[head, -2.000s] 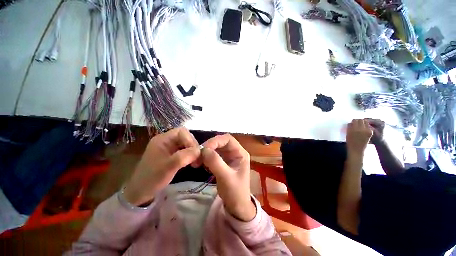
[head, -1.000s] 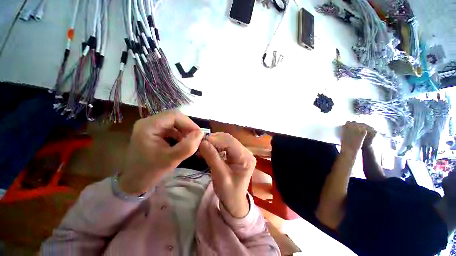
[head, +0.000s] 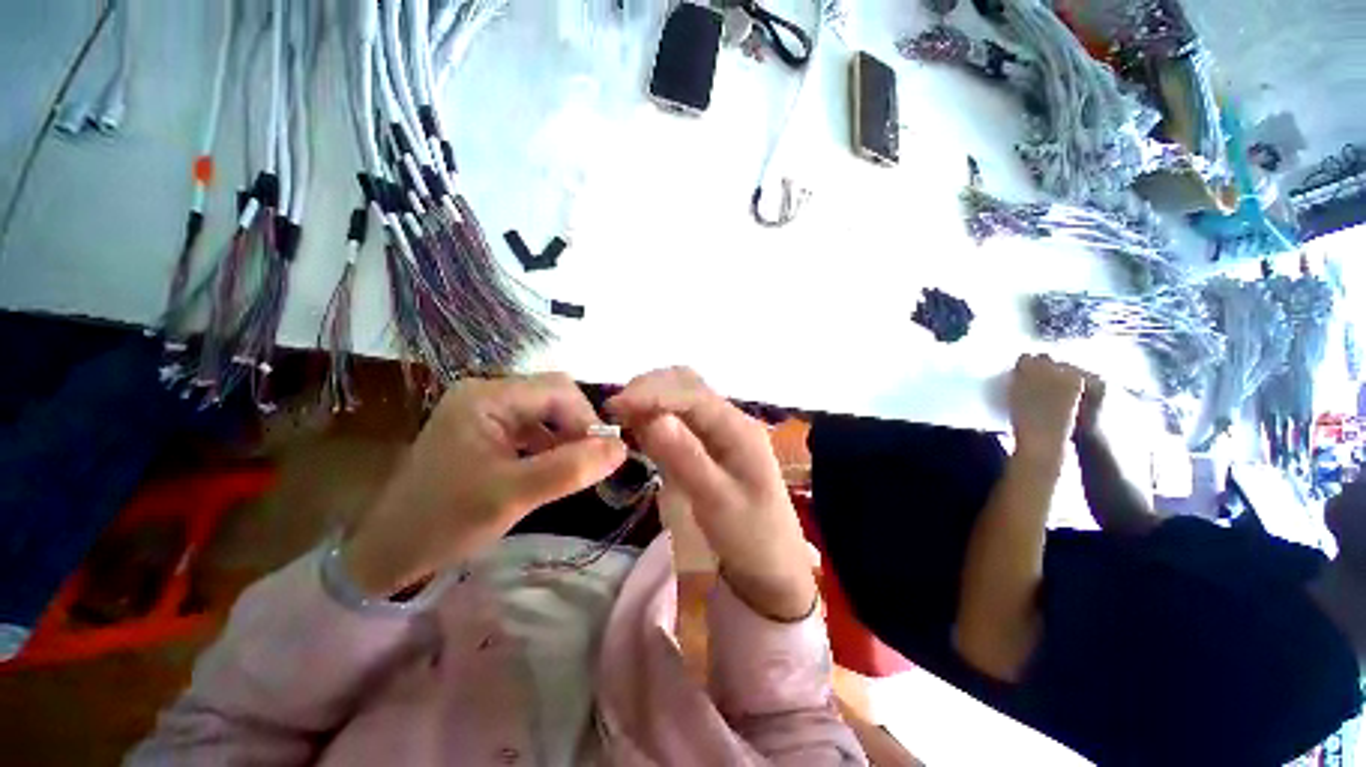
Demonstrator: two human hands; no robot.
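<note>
My left hand (head: 477,457) pinches a very small white connector housing (head: 604,432) between thumb and forefinger, above my lap near the table edge. My right hand (head: 719,465) is just right of it, thumb and forefinger bent close together at the thin wires (head: 632,502). The wires curve down from beneath my right fingers towards my lap. Their tips, and whether they sit in the housing, are hidden by my fingers.
A fanned harness bundle (head: 427,225) overhangs the table edge at left. Small black pieces (head: 535,250) and a dark heap (head: 942,313) lie on the table (head: 674,270). Phones (head: 688,57) are behind. A neighbour's forearms (head: 1034,495) are at right.
My right fingers have lifted and opened somewhat from the housing, and more of the wires shows below them. My left hand still pinches the housing. The camera view has shifted.
</note>
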